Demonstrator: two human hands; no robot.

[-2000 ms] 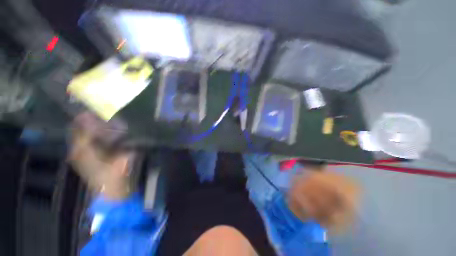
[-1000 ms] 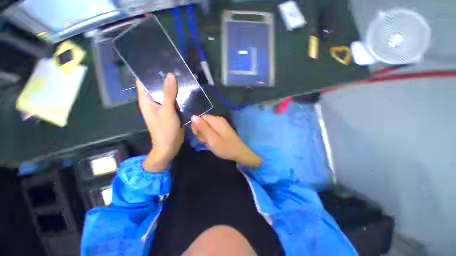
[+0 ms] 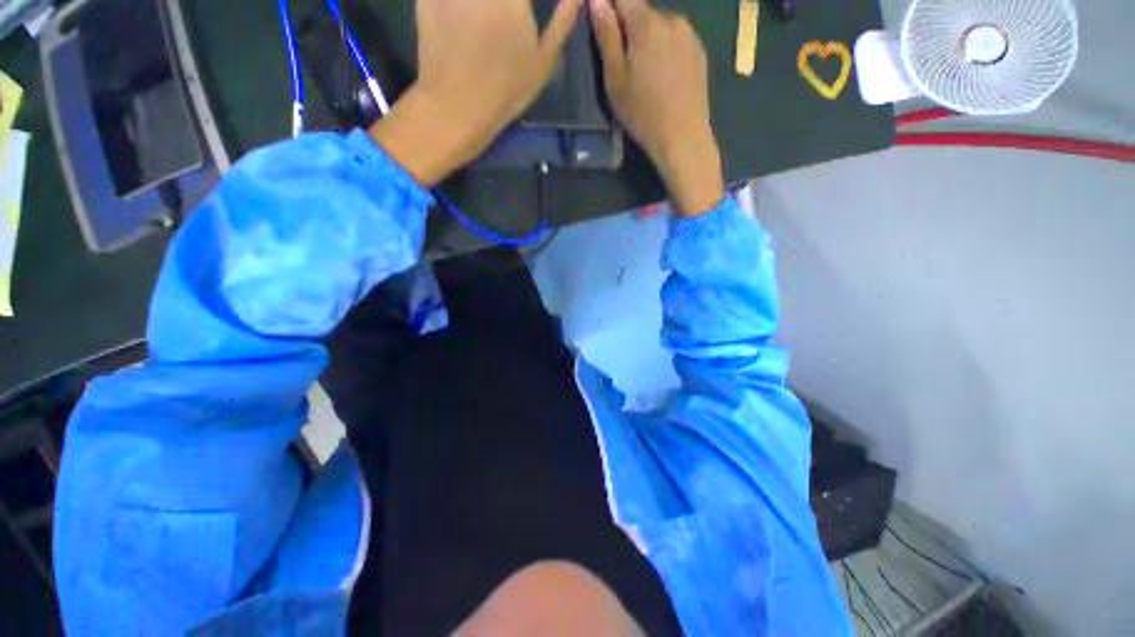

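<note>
A dark smartphone (image 3: pixel 575 102) lies on the right antenna coupler plate (image 3: pixel 600 152), partly hidden by my hands. My left hand (image 3: pixel 479 56) and my right hand (image 3: pixel 656 81), both bare, hold it from its two sides, thumbs close together near the picture's top edge. Some fingertips are hidden or cut off. A black cable (image 3: pixel 544 199) runs from the plate's near edge. A second dark smartphone (image 3: pixel 140 100) lies on the left coupler plate (image 3: pixel 77 143), with a short black plug at its near end.
Blue coaxial cables (image 3: pixel 295 69) loop between the plates, beside a dark rounded object (image 3: pixel 339 77). A yellow strip (image 3: pixel 747 37), a heart-shaped ring (image 3: pixel 825 69) and a white fan (image 3: pixel 986 47) are at right. Paper sheets (image 3: pixel 10 205) are at the left edge.
A phone was in my left hand over the left plate, with my right hand at its corner. Now a phone lies on each plate, and both hands are at the right one. The view has shifted.
</note>
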